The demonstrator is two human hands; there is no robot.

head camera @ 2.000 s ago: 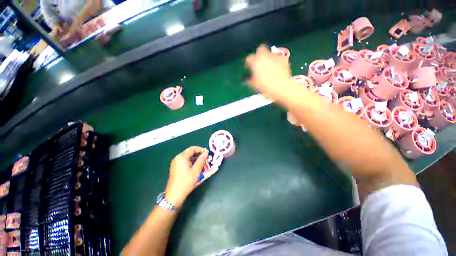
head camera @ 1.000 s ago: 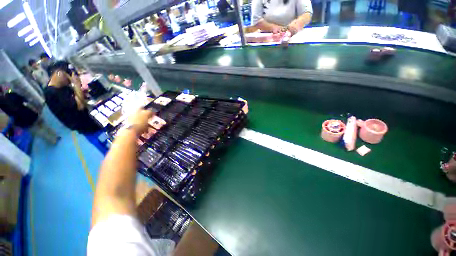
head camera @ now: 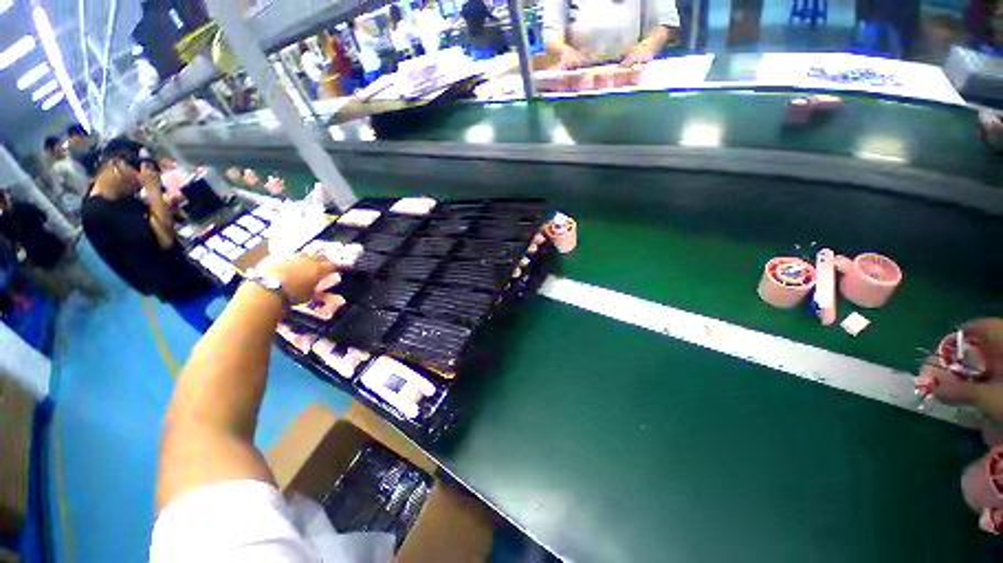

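My left hand [head camera: 299, 275] is over the left side of the black blister tray [head camera: 440, 275], its fingers among pink handle shells. Whether it grips one is unclear. A handle shell with a dark window [head camera: 396, 385] lies in the tray's near corner. My right hand [head camera: 988, 339], cut off by the right edge, holds a pink fan head [head camera: 960, 354] with thin lead wires sticking out. Another fan head [head camera: 988, 484] is partly visible below it. On the belt lie a fan head [head camera: 787, 282], and a handle joined to a second head [head camera: 871, 279].
A small pale pink square [head camera: 855, 323] lies by the white stripe [head camera: 704, 331]. A fan head [head camera: 561, 232] stands at the tray's far corner. An open carton [head camera: 456, 517] with black trays is below the bench edge. A person in black [head camera: 127, 225] is at left; another works across the belt.
The view first swung left to the trays. Since then, my right hand with the fan head has come into view at right, and more pink shells show along the tray's near side.
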